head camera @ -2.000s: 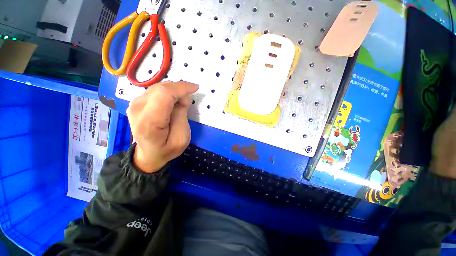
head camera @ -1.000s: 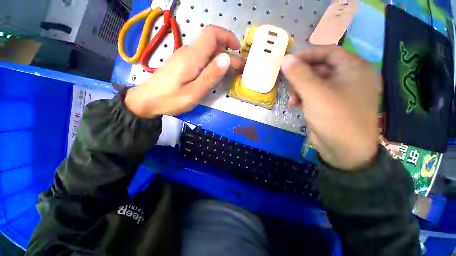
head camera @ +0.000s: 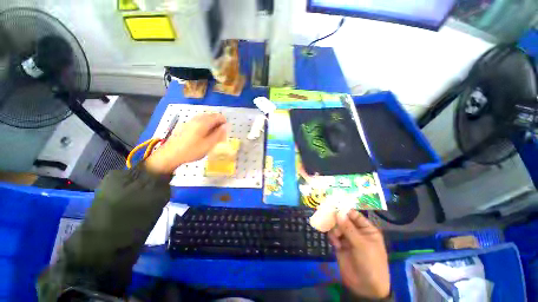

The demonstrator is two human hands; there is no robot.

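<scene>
A pale cover plate (head camera: 323, 217) is held between the thumb and fingers of my right hand (head camera: 361, 250), over the right end of the keyboard. My left hand (head camera: 197, 138) is over the perforated work plate (head camera: 192, 177), fingers bent, beside the yellow positioning fixture (head camera: 222, 162). Blur hides whether its fingertips hold anything. No white cover shows clearly on the fixture. Another pale cover (head camera: 256, 127) lies at the right side of the work plate, with a small white object (head camera: 264, 105) behind it.
Scissors (head camera: 144, 150) lie partly behind my left hand. The keyboard (head camera: 248, 231) runs along the front edge. The mouse pad (head camera: 324, 141) with a dark mouse and a blue tray (head camera: 395, 135) are right. A parts bin (head camera: 466, 274) is lower right. Fans stand both sides.
The view has tilted up and widened. My right hand has moved from the fixture towards the front right and now holds a cover. The white cover no longer shows clearly on the fixture.
</scene>
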